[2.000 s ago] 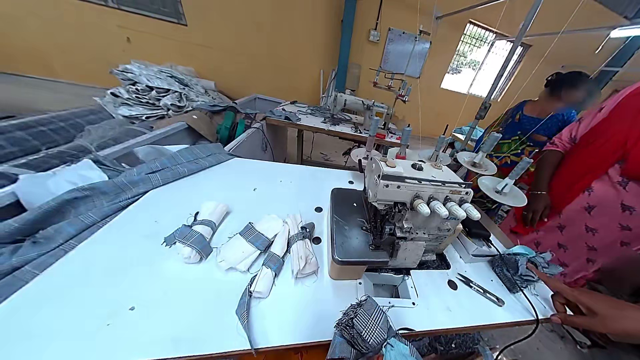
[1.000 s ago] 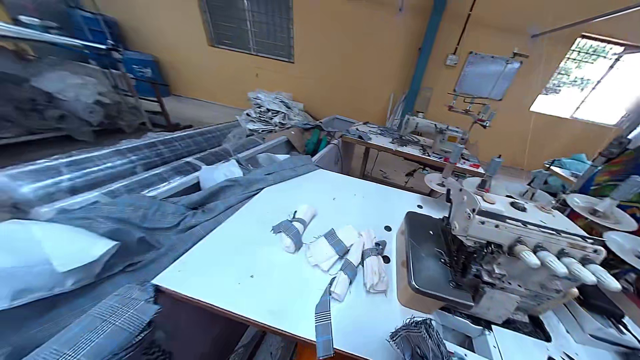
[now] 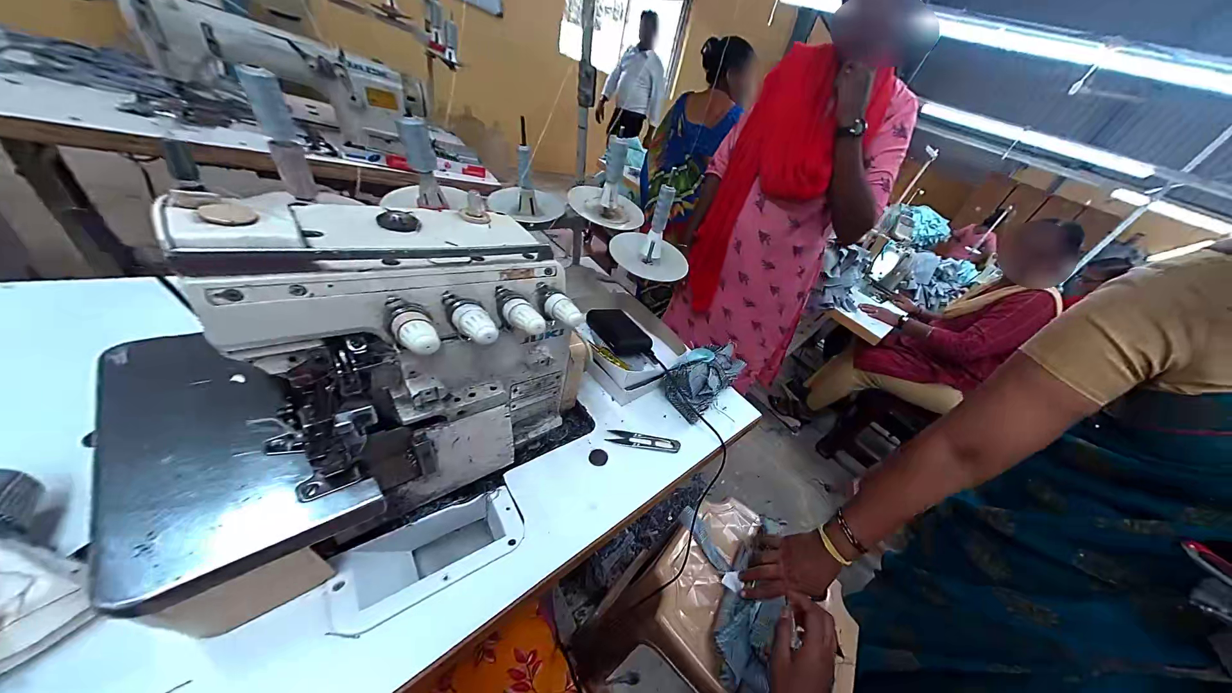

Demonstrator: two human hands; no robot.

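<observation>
My right hand is low in the view, fingers curled on the edge of grey-blue cloth pieces lying on a tan padded stool seat. A small pale bit shows at its fingertips. A co-worker's hand with bangles presses on the same cloth, just above mine. My left hand is out of view. Left of the stool, a white overlock sewing machine with a metal plate stands on a white table. Thread snips lie near the table's right edge.
A black box with a cable sits in a white tray; bunched checked cloth lies beside it. Thread cone stands rise behind the machine. A co-worker in pink stands beyond the table; another sits farther right.
The view has swung far to the right and down. The rolled white bundles are mostly out of view at the left. My right hand and the stool with cloth are now in view.
</observation>
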